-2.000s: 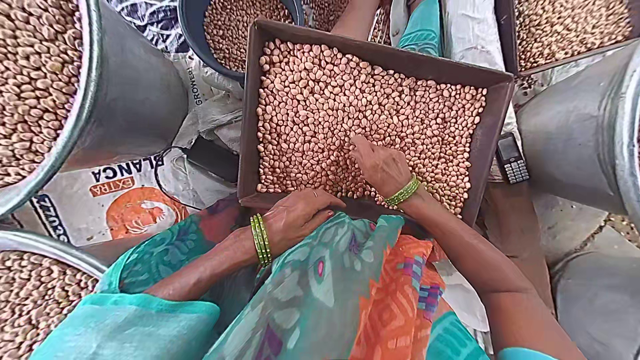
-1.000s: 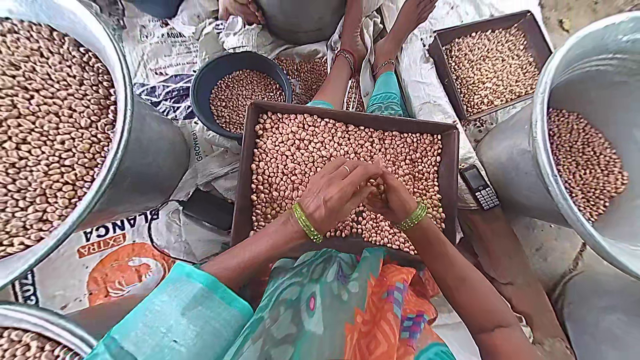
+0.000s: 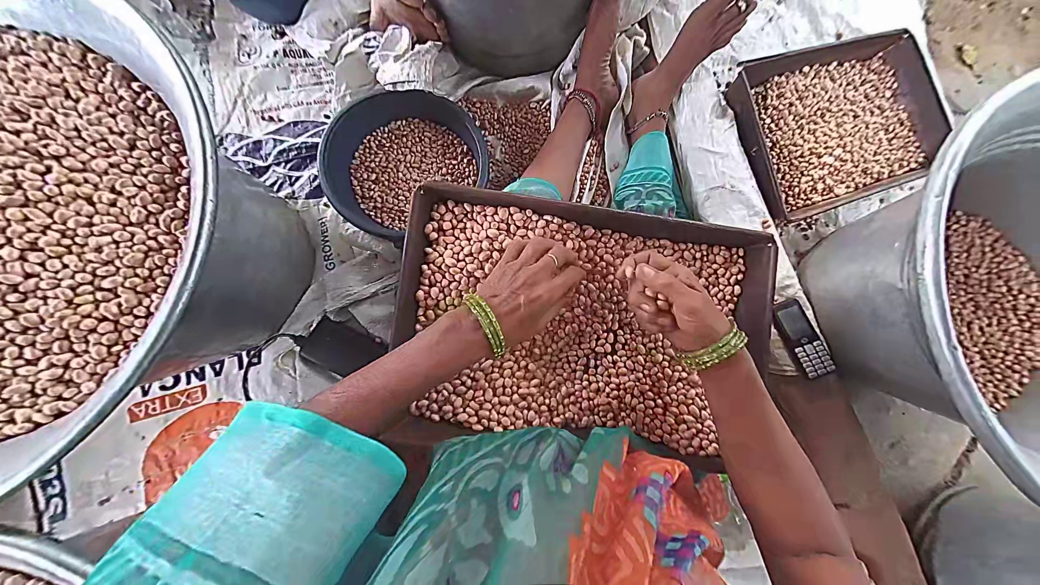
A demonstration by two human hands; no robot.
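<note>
A dark rectangular tray [image 3: 756, 301] full of reddish-brown nuts or beans [image 3: 569, 357] rests at my lap. My left hand [image 3: 532, 284], with a ring and green bangles, is palm down over the tray's middle, its bent fingertips at the nuts; whether it holds any is hidden. To its right, apart from it, my right hand [image 3: 670, 301] is curled with the fingers drawn in, and a few nuts show between its fingers and palm. Green bangles circle that wrist too.
Large metal pots of nuts stand at left [image 3: 252, 252] and right [image 3: 861, 284]. Beyond the tray are a dark round basin [image 3: 325, 162], bare feet [image 3: 699, 41] and a second tray [image 3: 747, 154]. A keypad phone [image 3: 803, 340] lies by the right pot. Printed sacks [image 3: 284, 89] cover the ground.
My hands, together over the tray a second ago, are now apart. Two seconds ago my left hand was at the tray's near edge. The view has shifted, showing more beyond the tray.
</note>
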